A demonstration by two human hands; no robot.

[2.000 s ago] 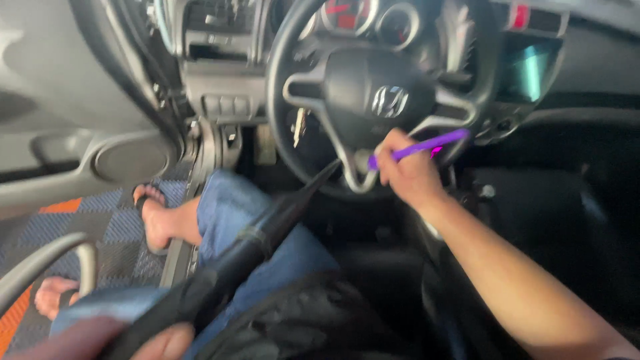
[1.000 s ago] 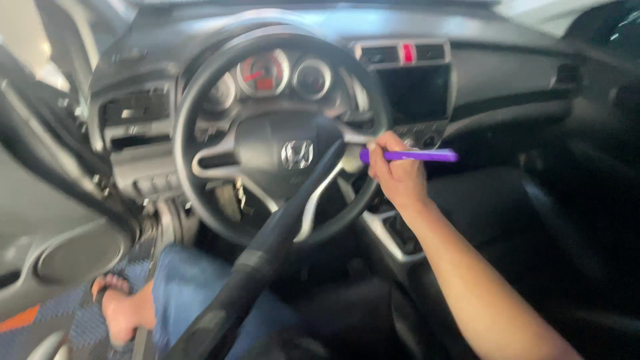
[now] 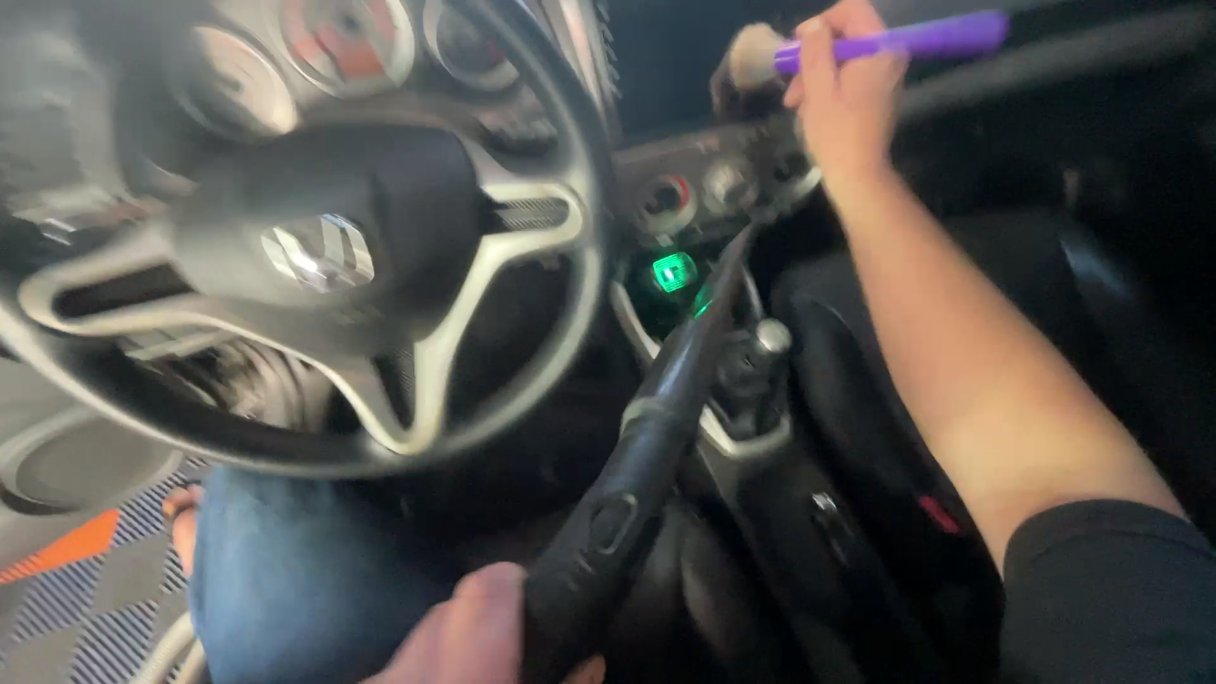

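Note:
My right hand [image 3: 850,100] grips a detailing brush with a purple handle [image 3: 940,36] and pale bristles [image 3: 755,57]. The bristles are in front of the dark screen of the centre dashboard, above the climate knobs [image 3: 730,180]. My left hand [image 3: 465,632], low in the view, is closed around a black vacuum wand [image 3: 608,518]. Its narrow crevice nozzle [image 3: 727,285] points up over the centre console, its tip just below the knobs. Blur hides whether the bristles or the nozzle touch anything.
The Honda steering wheel [image 3: 418,446] fills the left side. A gear lever [image 3: 771,337] stands beside the nozzle, near a green-lit socket device [image 3: 673,273]. Below the wheel is my jeans-clad leg [image 3: 294,579]; a pale hose [image 3: 176,651] lies near the checkered floor [image 3: 57,608].
The brush has moved right, from the steering wheel to the centre dashboard. The vacuum nozzle has gone from the wheel to the centre console. The view has moved closer and to the right.

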